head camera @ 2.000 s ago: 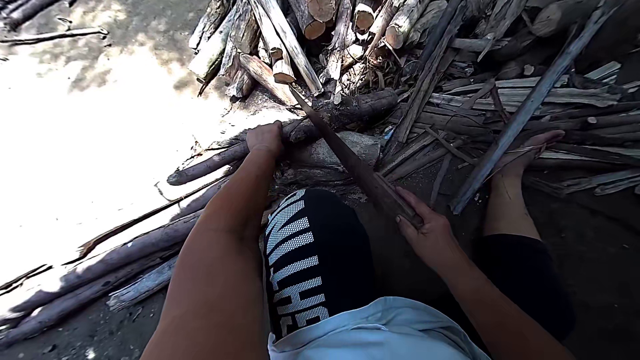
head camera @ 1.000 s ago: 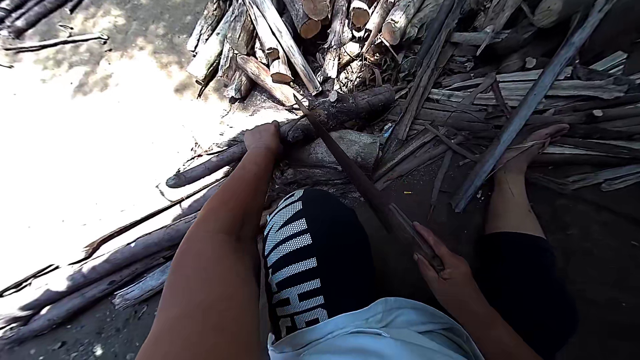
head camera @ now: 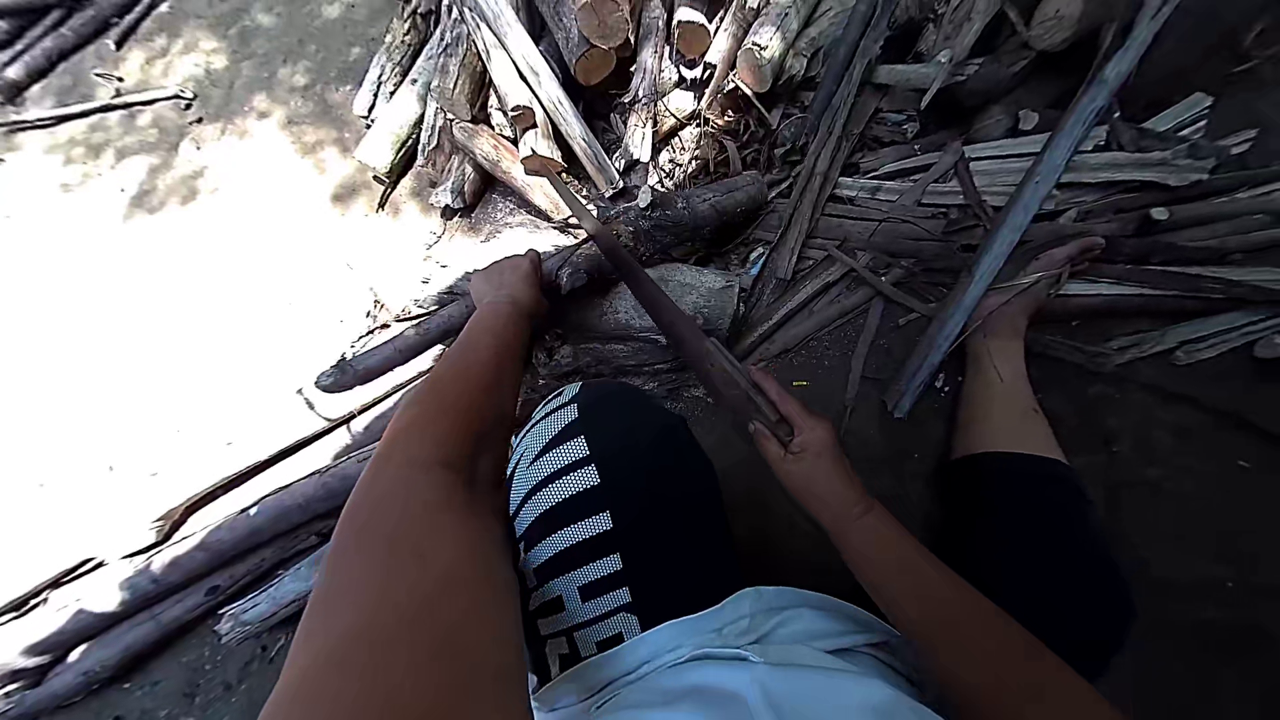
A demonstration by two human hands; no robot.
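Observation:
My left hand (head camera: 510,285) grips a dark, bark-covered log (head camera: 700,210) that slants from lower left to upper right, with its fingers partly hidden behind the hand. My right hand (head camera: 810,460) is closed around the near end of a long, tapering, dark brown blade-like piece (head camera: 655,300); whether it is metal or wood I cannot tell. Its narrow end points up and left, and it crosses over the log just right of my left hand. Beneath the log lies a thicker, paler log (head camera: 650,300), close to my knee.
Cut firewood (head camera: 590,60) is stacked ahead. Split sticks (head camera: 1080,170) cover the ground at right, where a long grey pole (head camera: 1030,190) slants beside my bare foot (head camera: 1030,285). Long branches (head camera: 220,530) lie at lower left; more sit at upper left (head camera: 60,50).
My right hand first drew the long piece back down and right, then moved it up and left across the log. My left hand has stayed on the log.

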